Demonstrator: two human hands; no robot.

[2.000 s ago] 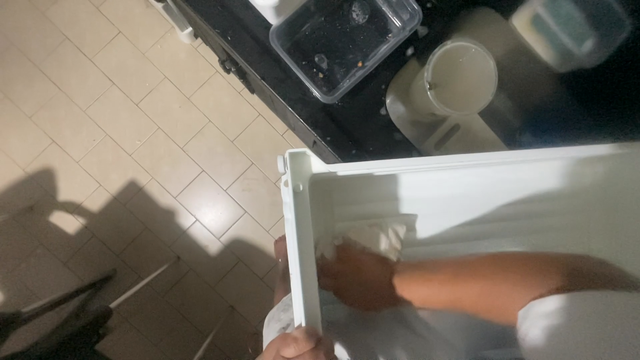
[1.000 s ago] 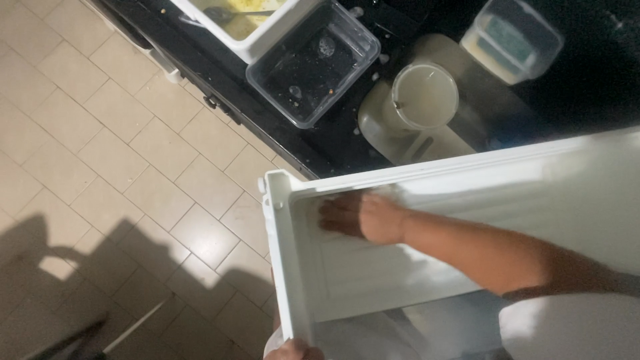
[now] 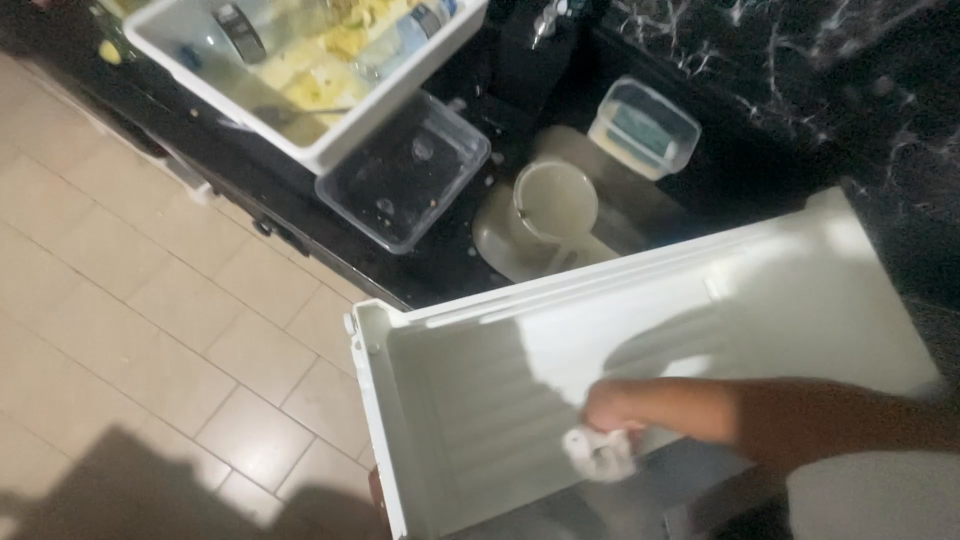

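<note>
A large white plastic drawer (image 3: 480, 390), ribbed on its inner floor, lies tilted across the lower right of the head view. Inside it, my right hand (image 3: 615, 409) is closed on a crumpled white cloth (image 3: 600, 454) near the drawer's lower side. Only a sliver of my left hand (image 3: 377, 491) shows, at the outer side of the drawer's left end wall; its fingers are mostly hidden behind that wall, so its grip cannot be made out.
On the black counter stand a white tub (image 3: 315, 161) with yellow matter and bottles, a clear plastic container (image 3: 405, 244), a white mug-like cup (image 3: 556, 199) in a sink-like hollow, and a small clear box (image 3: 645, 127) holding a sponge. Tiled floor (image 3: 255, 435) lies at left.
My right hand has moved from the drawer's left end toward its middle and lower side with the cloth. My left hand, seen at the end wall's rim before, is now mostly hidden. The view has shifted.
</note>
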